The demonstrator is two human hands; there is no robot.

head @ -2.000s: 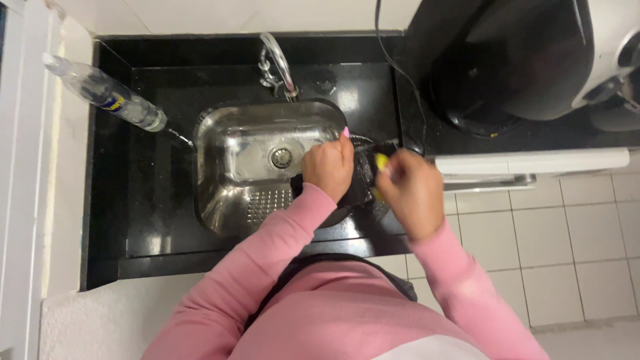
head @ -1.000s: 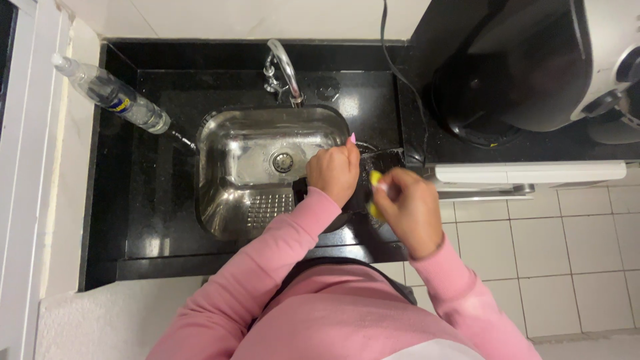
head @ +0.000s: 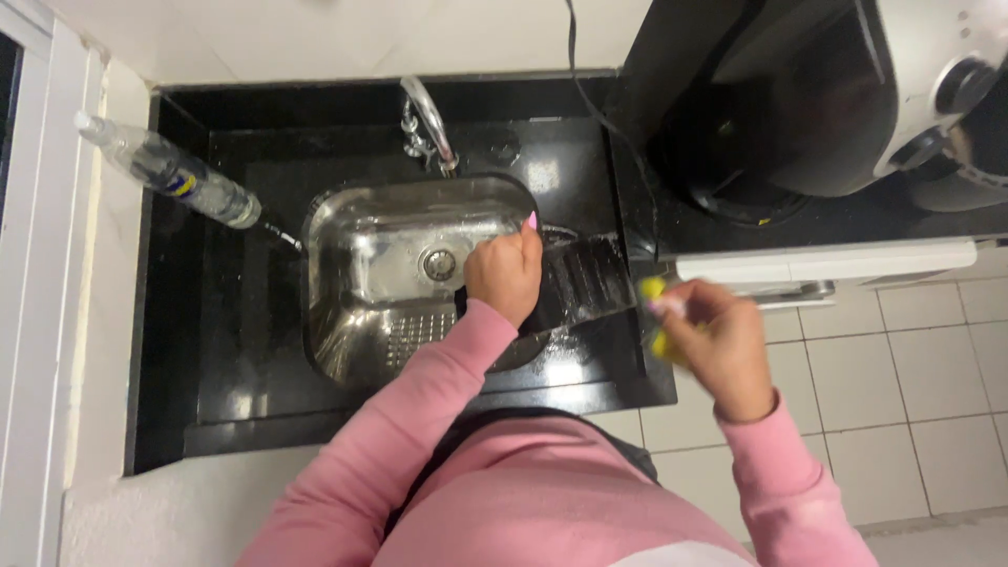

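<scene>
My left hand (head: 504,276) is closed around the near end of a black ridged object (head: 587,282), wet and shiny, which lies over the right rim of the stainless steel sink (head: 394,276). What kind of object it is, I cannot tell. A yellow sponge (head: 655,315), blurred, is pinched in the fingers of my right hand (head: 713,339), just off the right end of the ridged object and apart from it. Part of the black object is hidden beneath my left hand. A chrome faucet (head: 429,122) curves down behind the basin.
A clear plastic bottle (head: 189,185) leans at the left of the black stone counter (head: 252,331). At right stands a large black and silver appliance (head: 819,102), with a dark cord (head: 598,110) running down beside it. A white appliance front (head: 835,264) sits below the counter edge.
My right hand with the sponge has moved right, off the black object, whose ridged surface now shows. My left hand keeps its hold at the sink's right side.
</scene>
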